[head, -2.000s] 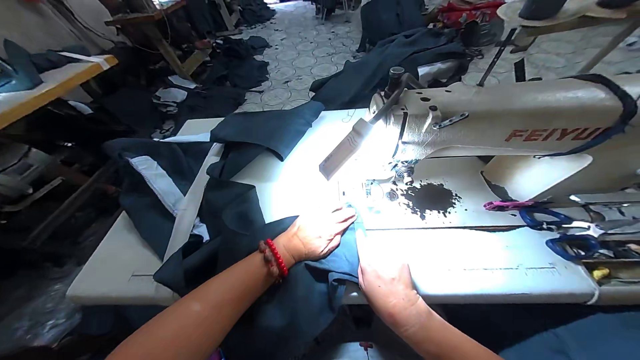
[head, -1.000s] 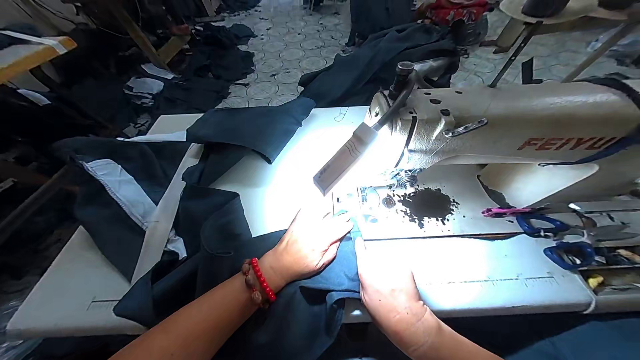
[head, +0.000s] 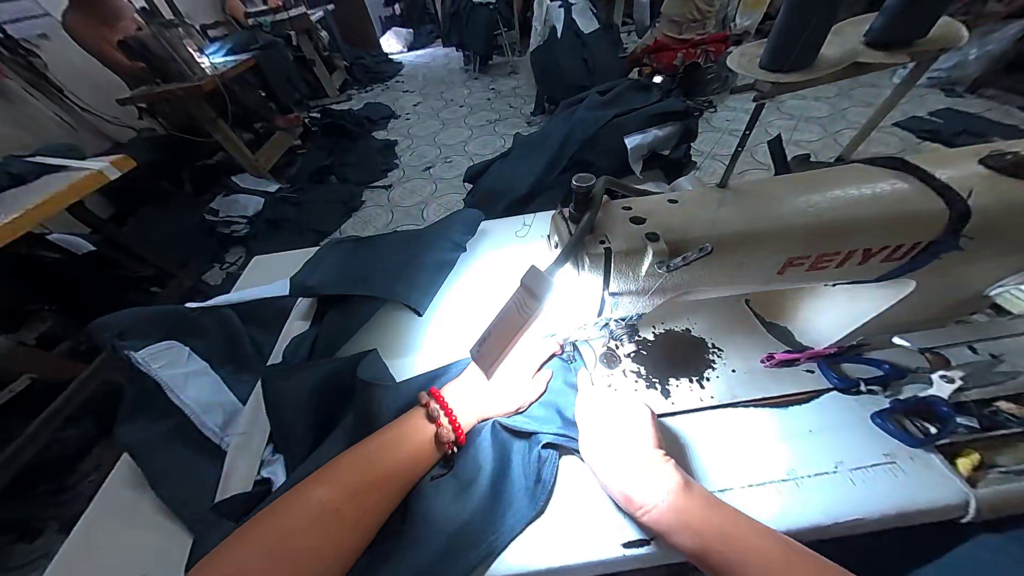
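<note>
A cream Feiyu sewing machine (head: 760, 232) stands on a white table, its clip-on lamp (head: 512, 320) glaring over the needle area. Dark blue fabric (head: 480, 496) runs from the presser foot (head: 570, 349) down over the table's front edge. My left hand (head: 504, 388), with red beads at the wrist, rests on that fabric left of the foot, partly behind the lamp. My right hand (head: 620, 436) lies along the fabric's right edge, just in front of the foot; glare blurs its fingers. Whether either hand pinches the cloth is not visible.
Blue-handled scissors (head: 912, 420) and a pink-handled tool (head: 800, 358) lie at the right. More dark garment pieces (head: 384, 260) spread across the table's left side. Thread cones (head: 800, 36) stand behind the machine. Beyond are cloth heaps (head: 592, 144) and people at other machines.
The fabric under my hands has shifted, with more of it now hanging in front of the foot. Both hands stay close to the presser foot. The view has tilted up somewhat.
</note>
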